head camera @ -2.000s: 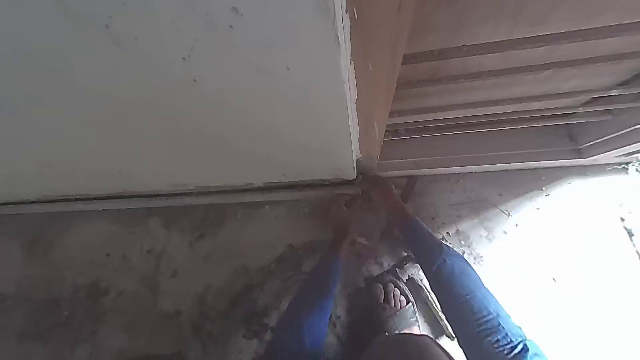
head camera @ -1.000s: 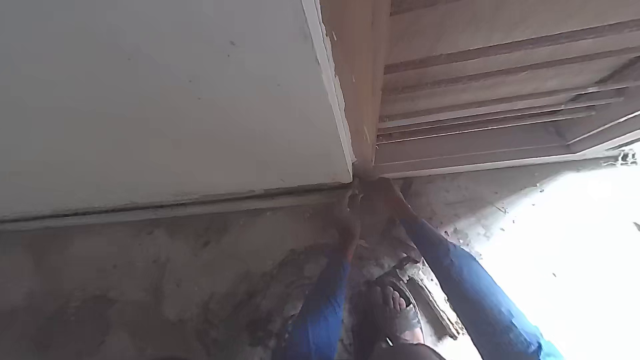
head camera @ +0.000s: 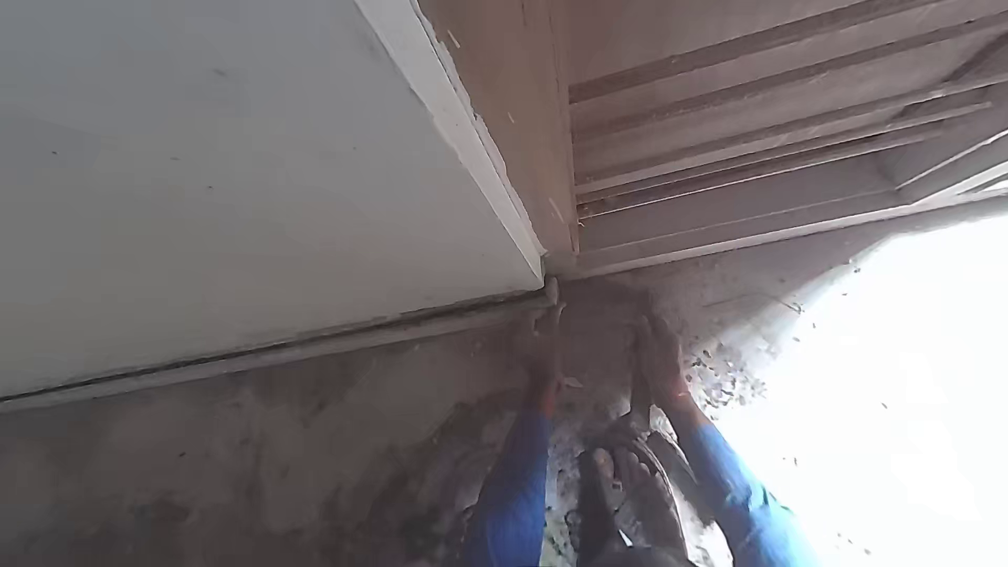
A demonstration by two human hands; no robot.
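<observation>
My left hand point(head camera: 542, 350) is low at the wall corner, its fingers around a slim object point(head camera: 554, 295) whose kind I cannot tell, by the foot of the wooden door frame point(head camera: 524, 118). To its right, my blurred right hand point(head camera: 664, 354) is over the floor, closed along a dark, long tool point(head camera: 640, 382); its far end is too blurred to name. The white wall point(head camera: 260, 173) meets the frame just beyond my left hand. A wooden door or shutter with slats point(head camera: 732, 134) stands to the right of the frame.
My sandalled foot point(head camera: 642, 496) is between my forearms. A narrow ledge with a dark gap point(head camera: 315, 346) runs along the wall's base. The rough concrete floor point(head camera: 276, 457) carries small debris point(head camera: 728, 378) at the right, beside a bright sunlit patch point(head camera: 898, 394).
My right hand has moved away from the corner, to the right and back towards me. My left hand has stayed near the frame's foot. The hands were close together before.
</observation>
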